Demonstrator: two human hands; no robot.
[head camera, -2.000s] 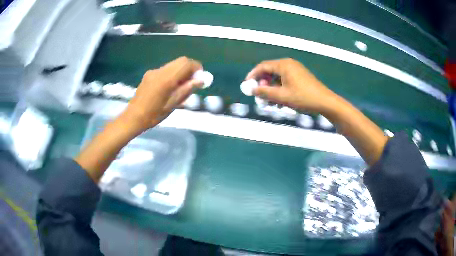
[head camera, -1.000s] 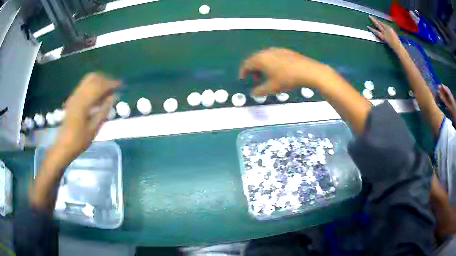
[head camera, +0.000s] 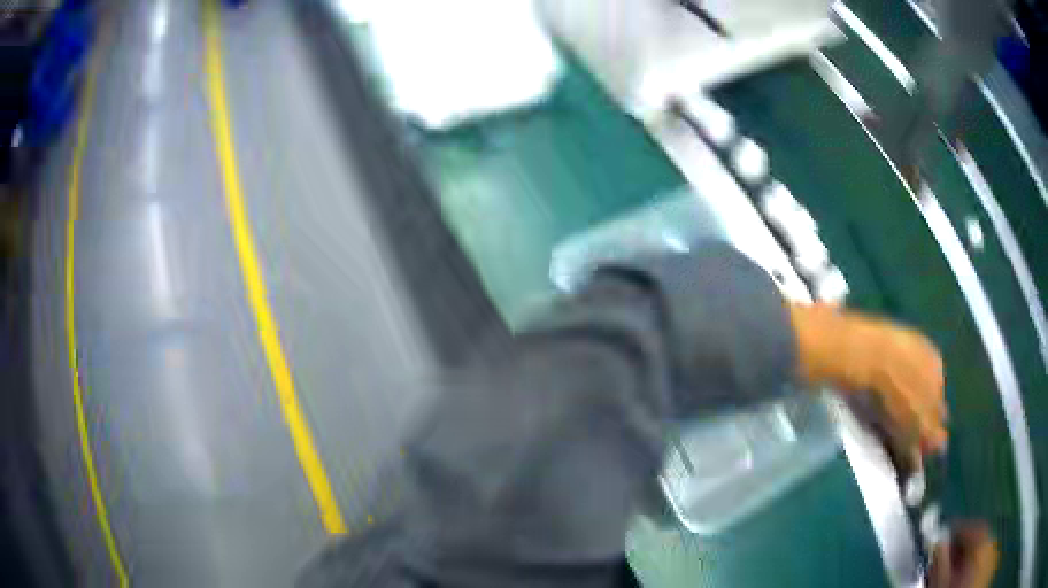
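My left hand (head camera: 883, 370) is blurred, over the conveyor's near lane at the right; its fingers point down and I cannot tell whether they hold anything. Part of my right hand (head camera: 969, 558) shows at the bottom right, cut off by the picture's edge and blurred. White round housings (head camera: 793, 225) stand in a row on the green conveyor belt (head camera: 879, 236) beside the pale guide rail (head camera: 736, 201). A clear housing tub (head camera: 747, 471) lies on the green bench, partly hidden under my grey left sleeve.
A bright white tub or bag (head camera: 465, 57) is at the bench's far end, beside the white machine cover (head camera: 626, 46). The grey floor (head camera: 172, 402) with yellow lines (head camera: 255, 293) fills the left. A single white piece (head camera: 975, 233) lies on a farther lane.
The view has swung left, bringing the floor in and shifting the bench and conveyor right. The insert tub and the neighbour's arms are out of view. My right hand is now mostly out of view.
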